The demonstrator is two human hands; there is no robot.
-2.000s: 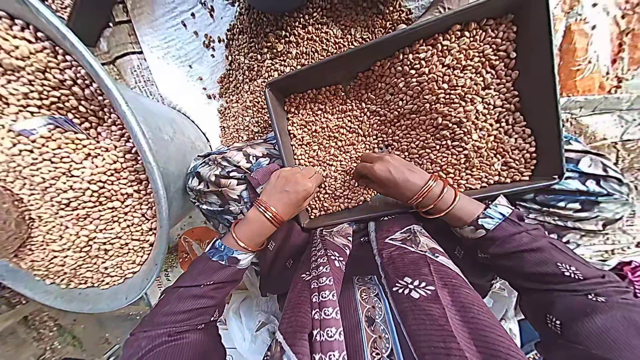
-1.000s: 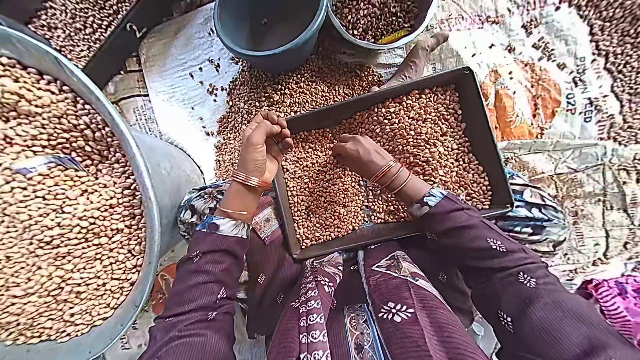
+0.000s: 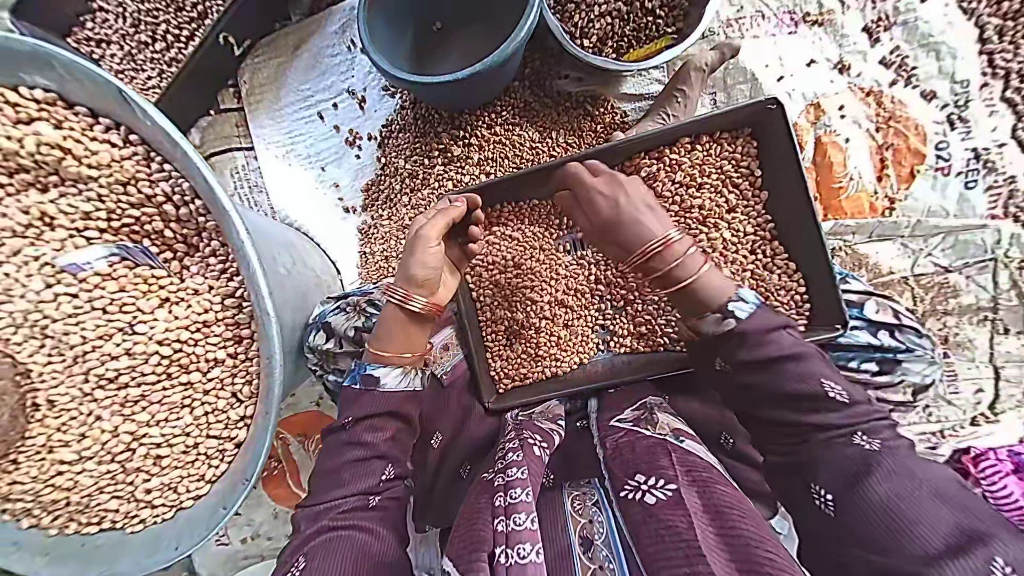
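A dark rectangular tray (image 3: pixel 812 240) lies tilted across my lap, holding reddish-brown nuts or beans (image 3: pixel 528 296). My left hand (image 3: pixel 440 244) is at the tray's upper left corner, its fingers curled at the rim; whether it grips the rim or holds some pieces cannot be told. My right hand (image 3: pixel 612 208) rests among the pieces near the tray's far side, fingers bent down and fingertips hidden. Small patches of the tray's bottom show between the pieces beside it. Both wrists wear bangles.
A large metal tub (image 3: pixel 268 320) full of pale brown beans or nuts stands at left. Beyond the tray lie a loose heap (image 3: pixel 480 152), a blue-grey bucket (image 3: pixel 448 80) and a filled bucket (image 3: pixel 588 60). A bare foot (image 3: pixel 680 92) is near the tray. Another dark tray (image 3: pixel 204 68) is upper left.
My left hand has moved from among the pieces at the tray's near left part up to its upper left corner. My right hand has moved farther from my body, toward the tray's far side.
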